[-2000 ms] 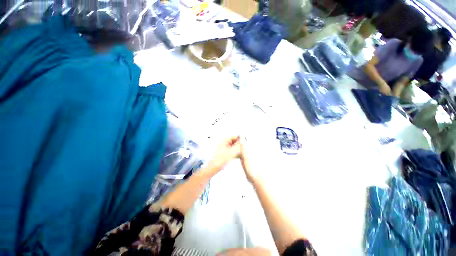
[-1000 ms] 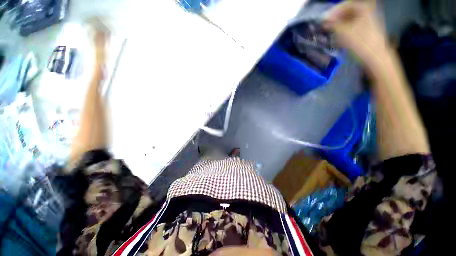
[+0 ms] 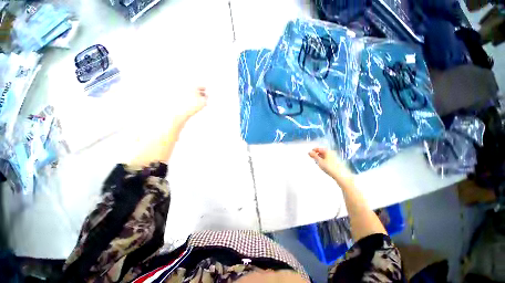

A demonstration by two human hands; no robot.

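Several bagged teal garments (image 3: 396, 99) lie overlapping on the white table (image 3: 288, 188), shiny, with black drawings showing. My right hand (image 3: 326, 161) is just below their near edge, fingers bent together; whether it pinches clear plastic cannot be told. My left hand (image 3: 195, 104) is over the table to the left of them, fingers curled, overexposed; nothing shows clearly in it. A white bag or sheet with a black drawing (image 3: 92, 62) lies flat further left.
Clear film with dark lettering (image 3: 11, 88) and pale-blue packets (image 3: 47, 27) lie at the table's left. Dark garments (image 3: 443, 44) and a brown-grey folded garment (image 3: 465, 91) are at the right. A blue crate (image 3: 326, 249) stands below the table's near edge.
The view has turned from the floor and crates to the tabletop. My right hand has moved from above a crate to beside the bagged teal garments. My left hand is now nearer the table's middle.
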